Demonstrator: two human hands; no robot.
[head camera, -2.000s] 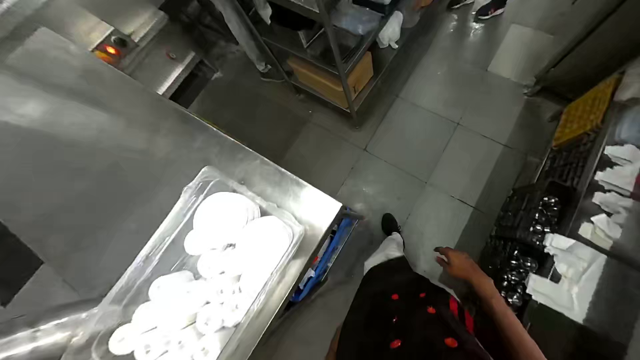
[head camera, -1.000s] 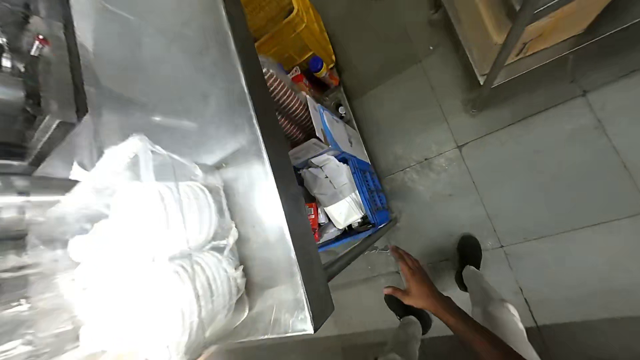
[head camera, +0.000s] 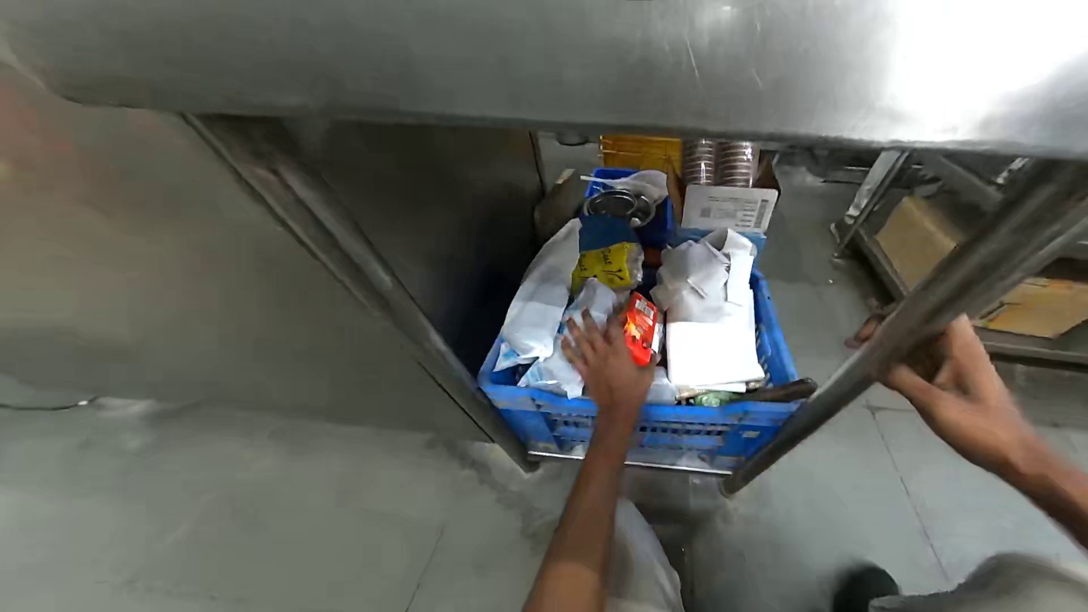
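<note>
My left hand (head camera: 610, 361) reaches into a blue plastic crate (head camera: 595, 416) under the steel table, fingers spread over a white and blue plastic packet (head camera: 557, 367) and beside a red packet (head camera: 642, 327). Folded white paper or cloth (head camera: 712, 348) lies to its right, with crumpled white plastic (head camera: 693, 276) above. Behind are a yellow and blue packet (head camera: 606, 265) and a long white packet (head camera: 544, 293). My right hand (head camera: 943, 387) is around the steel table leg (head camera: 850, 374), its fingers partly hidden behind it.
The steel tabletop (head camera: 544, 68) overhangs the crate. A second metal leg (head camera: 365, 272) and a steel panel (head camera: 212, 280) stand at left. Farther back are a carton (head camera: 729, 206), stacked cups (head camera: 718, 161) and a yellow crate (head camera: 637, 151). A low shelf at right holds cardboard boxes (head camera: 1041, 306).
The view has swung low, to the crate under the table. My left hand has come into view in the crate; my right hand, held open one second ago, is now at the table leg.
</note>
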